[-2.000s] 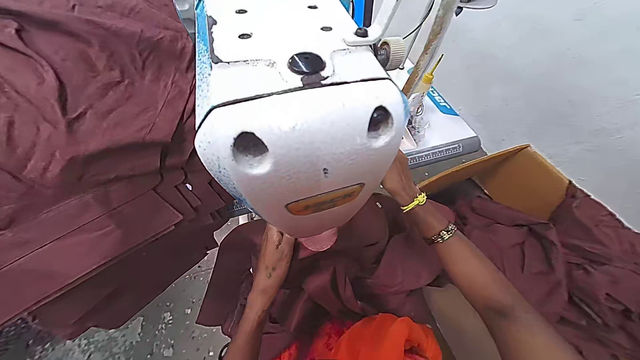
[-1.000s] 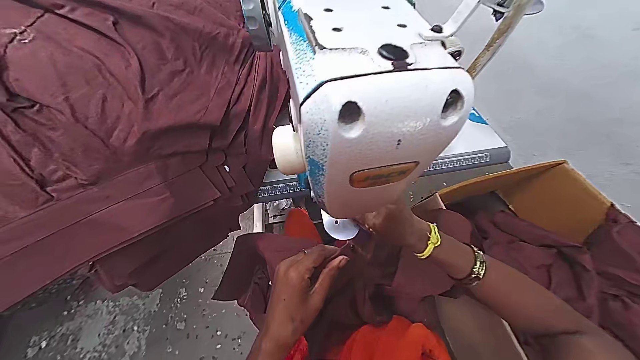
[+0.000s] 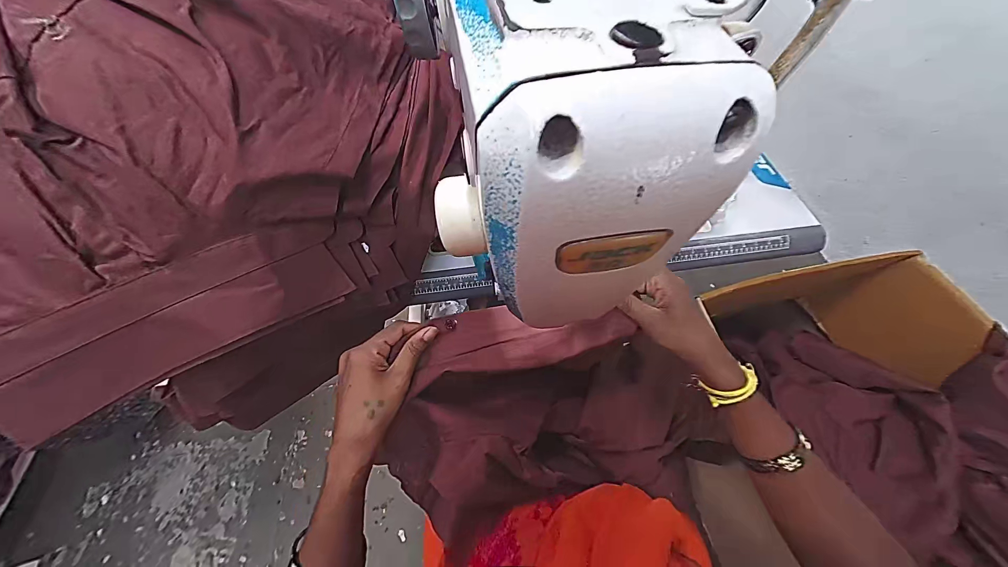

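A maroon garment (image 3: 520,409) hangs over my lap, its folded edge stretched between both hands below the white head of a Jack sewing machine (image 3: 622,173). My left hand (image 3: 374,386) pinches the edge at its left end, close to a small dark button (image 3: 450,324). At the other end, my right hand (image 3: 673,323) grips the same edge beside the lower right of the machine head. A yellow band (image 3: 732,387) is around my right wrist. The needle area is hidden behind the machine head.
Stacked maroon garments (image 3: 173,157) lie left of the machine. At the right stands an open cardboard box (image 3: 906,323) with maroon cloth (image 3: 858,417) in and around it. A ruler strip (image 3: 732,248) runs along the machine bed's edge. Speckled floor (image 3: 181,480) shows at lower left.
My hands were close together at the cloth one second ago; now they are apart, with the garment's edge drawn out between them. My left hand has moved left.
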